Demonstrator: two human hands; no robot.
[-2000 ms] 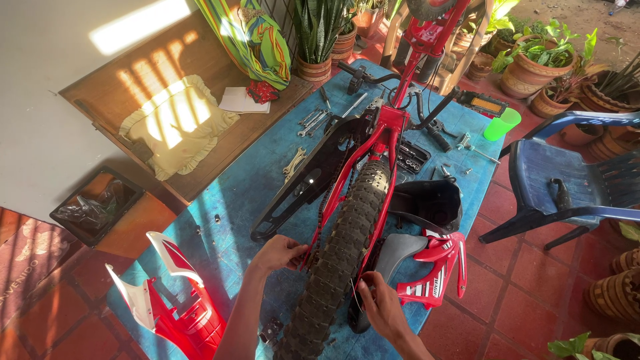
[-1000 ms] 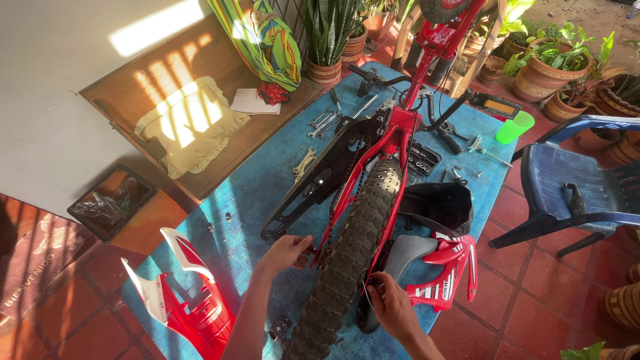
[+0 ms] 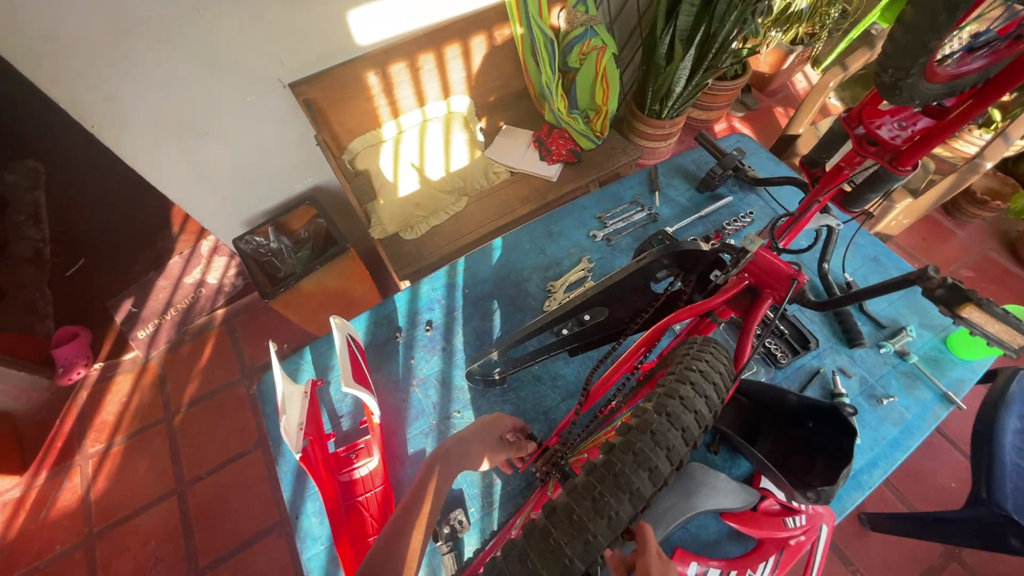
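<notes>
An upturned red bicycle frame [image 3: 700, 312] lies across the blue table, its knobby rear tire [image 3: 624, 456] toward me. My left hand [image 3: 498, 442] is at the left side of the rear axle, fingertips pinched by the hub and chain [image 3: 612, 376]; whether they hold a small part cannot be told. At the lower edge my right hand [image 3: 640, 552], partly cut off, is beside the right side of the tire; its fingertips are hard to see. A black chain guard [image 3: 592, 312] lies left of the frame.
Around the bicycle on the table [image 3: 432, 304] are a red and white plastic fairing [image 3: 352, 464], wrenches [image 3: 624, 220], a socket set [image 3: 780, 344], a black plastic bin [image 3: 788, 440] and a gray and red fairing [image 3: 768, 520]. A blue chair [image 3: 972, 464] stands at the right.
The view has swung left and moved closer. My left hand stays by the rear axle; my right hand now shows lower, at the frame's bottom edge.
</notes>
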